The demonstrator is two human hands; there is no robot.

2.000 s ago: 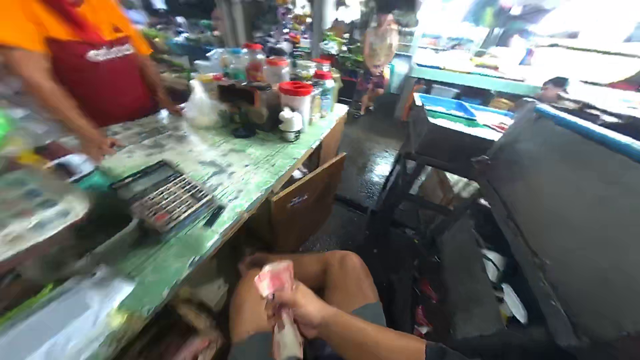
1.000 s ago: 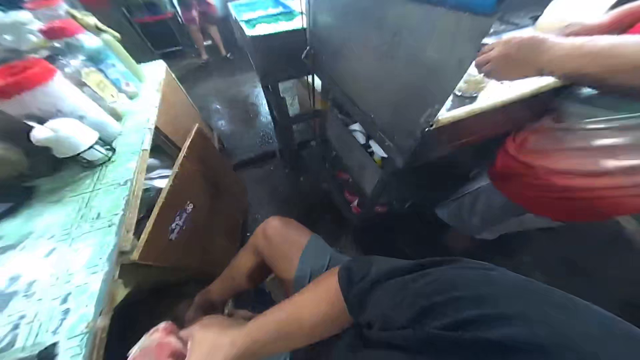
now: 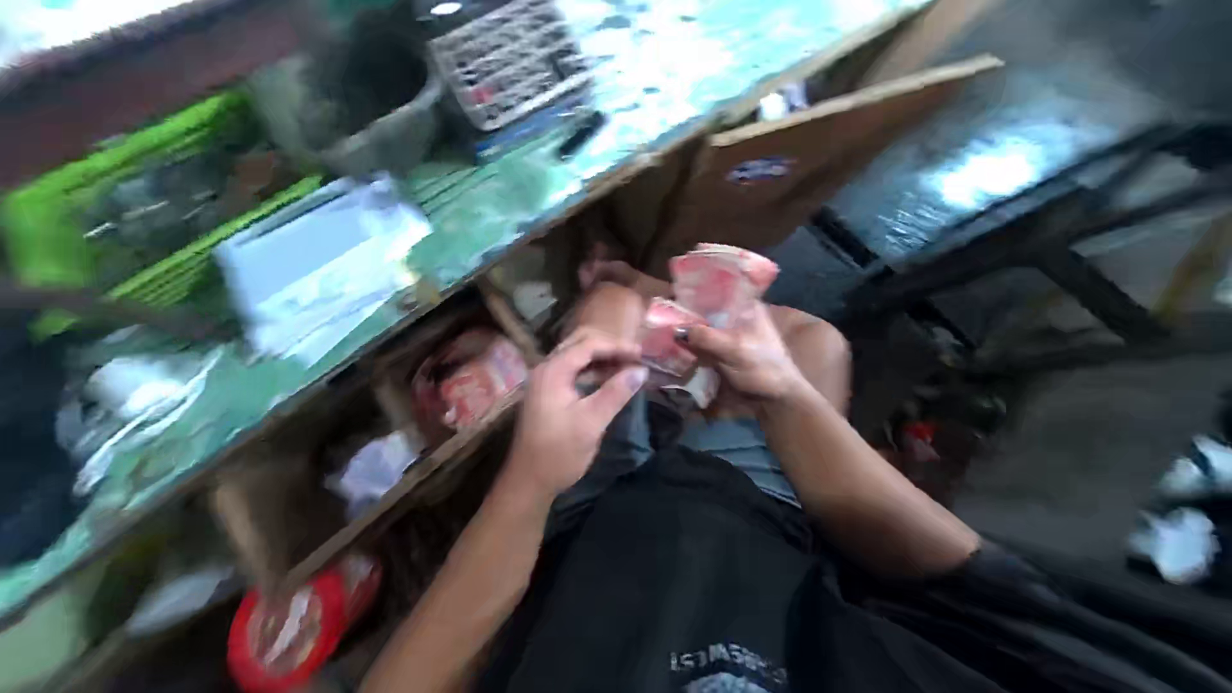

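Note:
Above my lap, my right hand [image 3: 746,356] grips a folded bundle of reddish banknotes [image 3: 717,284], with more notes bent beneath its thumb. Close on its left, my left hand [image 3: 582,395] has its thumb and fingers curved apart beside the lower notes; blur hides whether a fingertip touches them. Under the counter, to the left of my left hand, an open wooden drawer [image 3: 423,467] holds more reddish notes [image 3: 481,380] and a crumpled pale item.
The green worn counter [image 3: 500,217] carries a calculator [image 3: 510,63], a bright green basket [image 3: 164,212], a white pad [image 3: 322,269] and a plastic bag [image 3: 144,390]. A wooden door [image 3: 770,183] juts out below it. A red-rimmed round container [image 3: 289,626] stands under the drawer.
The view has swung back left to the counter and drawer. My left hand now shows beside the notes, which my right hand also held in the earlier frames.

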